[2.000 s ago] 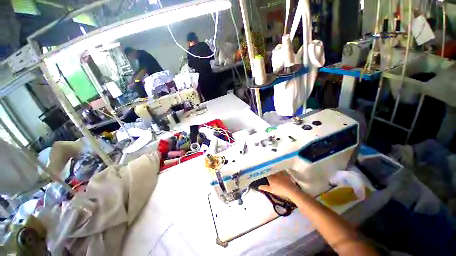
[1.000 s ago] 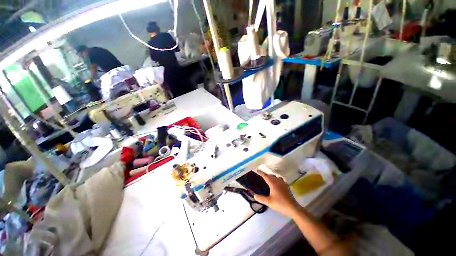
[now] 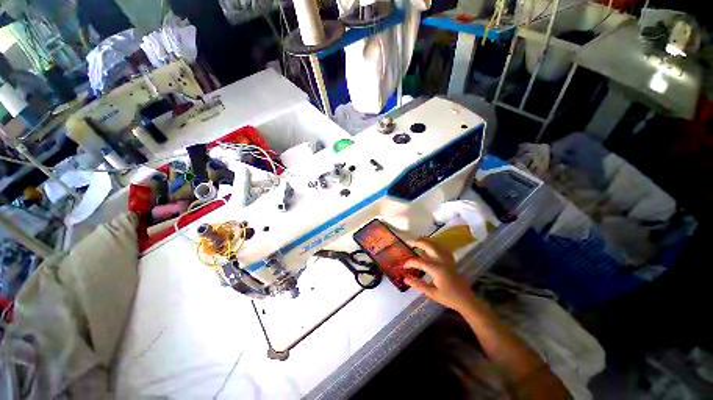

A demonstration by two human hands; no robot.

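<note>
My right hand (image 3: pixel 438 273) is at the lower right edge of a smartphone (image 3: pixel 386 251), with its fingers on the phone's edge and screen. The screen is lit red-orange. The phone lies in front of the sewing machine (image 3: pixel 344 215), right of the black-handled scissors (image 3: pixel 361 269). The bed plate edge (image 3: pixel 301 337) is left of the scissors. I cannot tell whether the phone is fully resting on the table. My left hand is not in view.
A yellow piece (image 3: pixel 455 239) and white cloth scrap (image 3: pixel 467 214) lie right of the phone. A red tray (image 3: pixel 141 209) of spools stands behind the machine. Beige cloth (image 3: pixel 74 297) is piled at left. A blue crate (image 3: pixel 582 269) with cloth is at right.
My right hand has come out from under the machine arm with the dark phone and moved toward the table's front edge. The screen is now lit. The view has tilted downward.
</note>
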